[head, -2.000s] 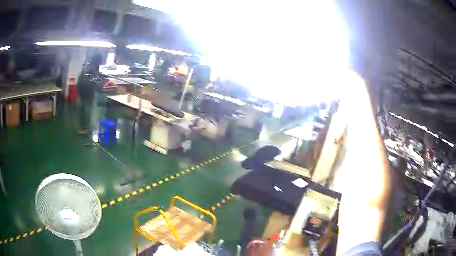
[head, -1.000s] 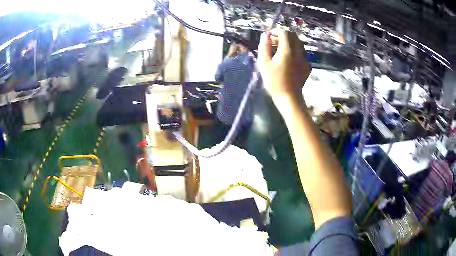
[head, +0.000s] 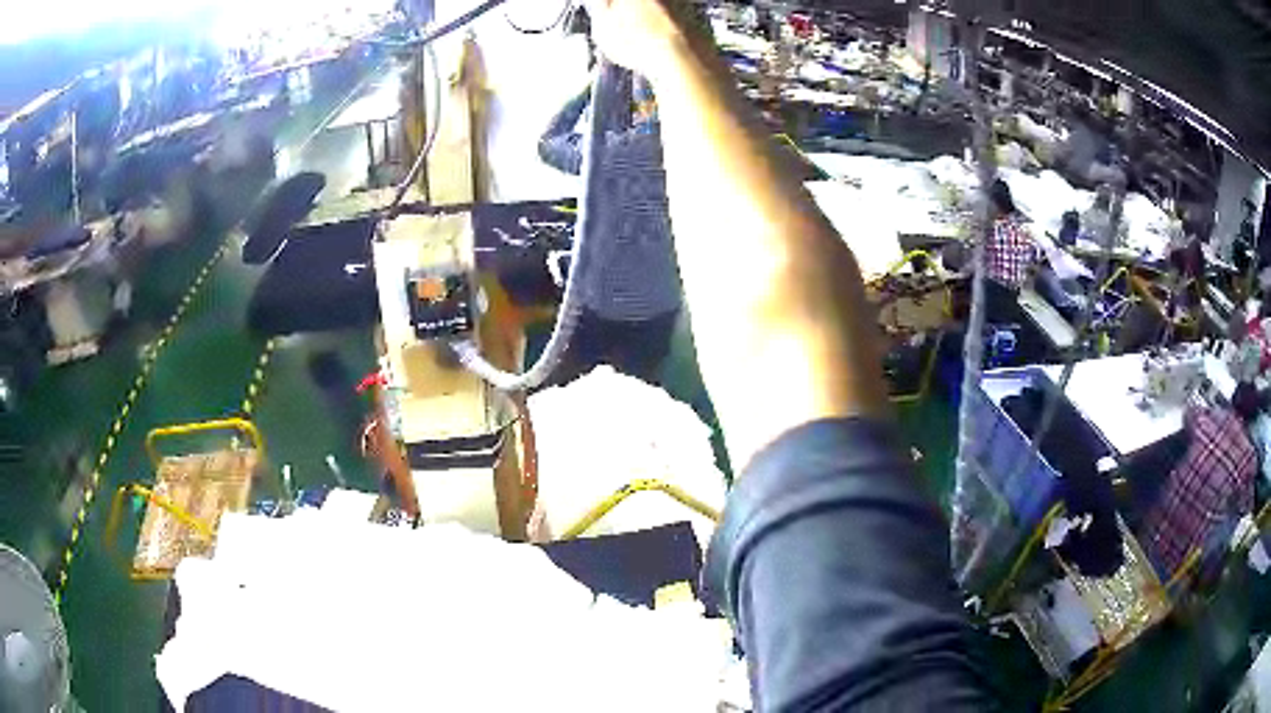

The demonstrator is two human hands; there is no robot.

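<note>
My right hand (head: 623, 31) is raised at the top edge, overexposed and partly cut off. It closes around the upper part of a grey wrapped steam hose (head: 584, 209); its fingertips are hard to make out. The hose hangs from the hand and curves down left to a small black box (head: 439, 302) on a tall pale box column (head: 425, 383). My right forearm and blue-grey sleeve cross the middle right. My left hand is not in view. A dark cable (head: 467, 20) runs near the top edge.
A white garment heap (head: 418, 613) lies on a dark table below. A person in a blue shirt (head: 634, 230) stands behind the hose. A yellow-handled trolley (head: 195, 508) and fan (head: 28, 634) are at left, a blue bin (head: 1011, 453) at right.
My right hand has moved up and left to the top edge, and the hose has shifted left and hangs straighter. The forearm is nearer the camera. The view first swung right.
</note>
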